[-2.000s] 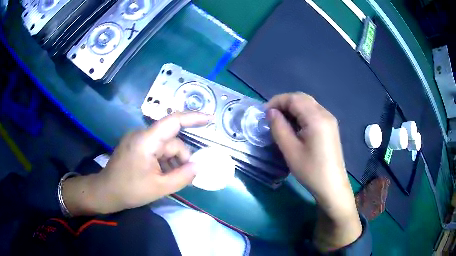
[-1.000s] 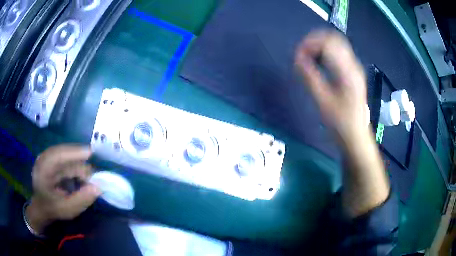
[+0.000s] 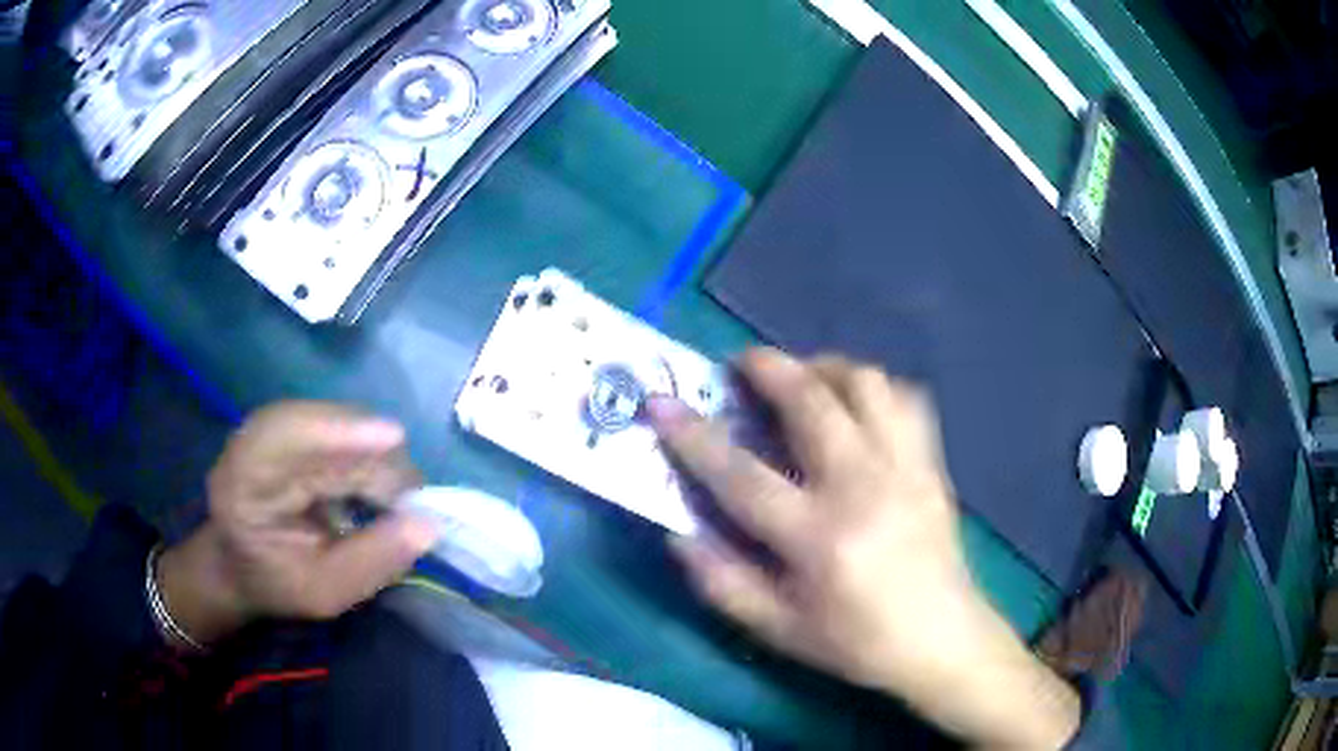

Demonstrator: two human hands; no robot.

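Observation:
A silver ring panel [image 3: 558, 418] lies at a slant on the green bench. One ring recess [image 3: 615, 396] shows, and my right hand covers the panel's right part. My right hand [image 3: 836, 514] is blurred and lies across the panel, fingers apart, one fingertip at the ring's edge. Whether it grips the panel or a film is hidden. My left hand [image 3: 316, 506] pinches a white disc stack [image 3: 492, 540] by its left edge, left of and nearer than the panel.
Stacked panels [image 3: 330, 198], the top one marked X, lean at the upper left. A black mat [image 3: 939, 264] lies behind and right. White rounds [image 3: 1103, 459] stand by a black tray [image 3: 1206, 565]. A brown block [image 3: 1101, 624] is at lower right, blue tape [image 3: 690, 257] behind the panel.
My right hand was over the mat a second ago and is now on the panel. The clear film seen at its fingertips earlier is not visible. My left hand keeps the disc stack.

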